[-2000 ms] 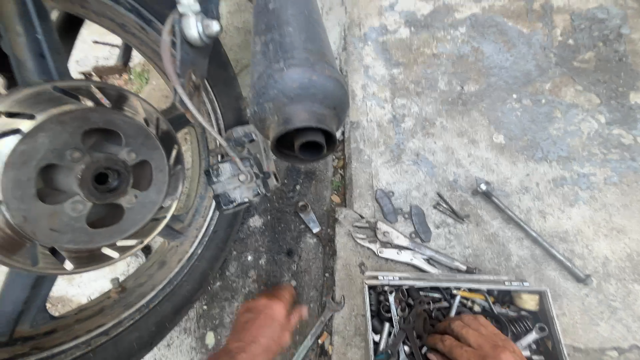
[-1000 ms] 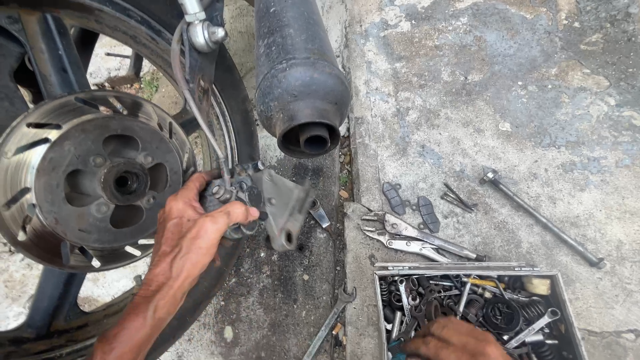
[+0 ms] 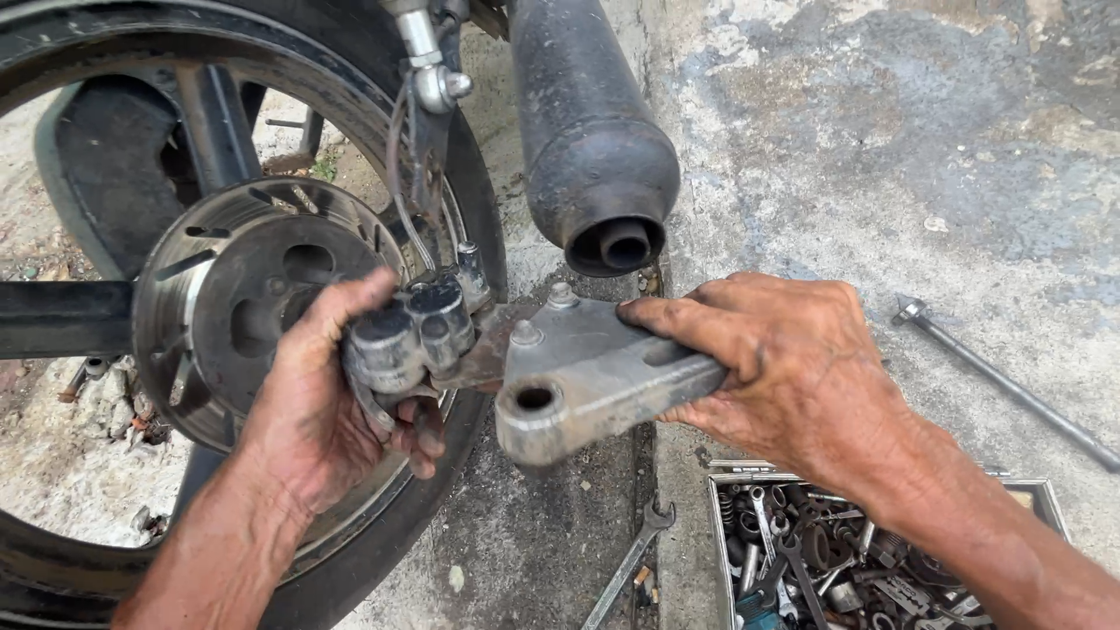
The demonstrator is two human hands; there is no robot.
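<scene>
My left hand [image 3: 324, 394] grips a brake caliper [image 3: 407, 337], its thumb behind and fingers curled beneath. A thin hose runs up from the caliper. My right hand [image 3: 779, 367] is closed around the arm of a grey metal caliper bracket [image 3: 577, 376], which has two bolt heads on top and a round hole at its near end. A rusty plate lies between caliper and bracket; whether they are joined there I cannot tell. Behind my left hand is the slotted brake disc [image 3: 184, 306] on the black spoked wheel [image 3: 214, 122]. The bracket hangs below the exhaust muffler's [image 3: 604, 149] open end.
A metal toolbox [image 3: 722, 542] full of wrenches, sockets and loose parts stands under my right forearm. An open-end wrench [image 3: 626, 564] lies on the concrete beside it. A long axle bolt [image 3: 1006, 381] rests on the ground at the right.
My right hand has come from the toolbox to the bracket and taken hold of it. My left hand, empty two seconds ago, has the caliper. The view has moved closer.
</scene>
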